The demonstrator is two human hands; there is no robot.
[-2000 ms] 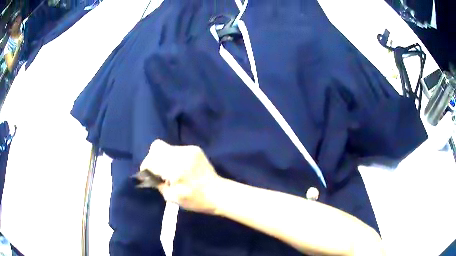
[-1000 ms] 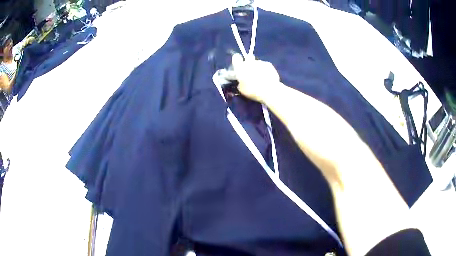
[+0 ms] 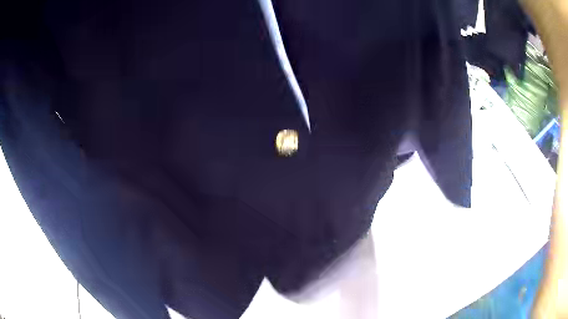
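Note:
A navy jacket fills most of the view, close to the camera, with its lower edge hanging above the white table. Its white edge trim runs down from the top and ends beside a round, gold-looking front button. A navy sleeve or side panel hangs at the right of the jacket. A blurred bare forearm runs along the right rim of the view; its hand is cut off. My left hand is out of the picture. No snips show.
The white table shows below and right of the jacket, and at lower left. Beyond its right edge are a blue floor area and a green blurred thing. Another dark cloth is at upper right.
The jacket lay spread on the table and now hangs close to the camera. The hand seen at its neckline has left the picture, leaving an arm at the right rim.

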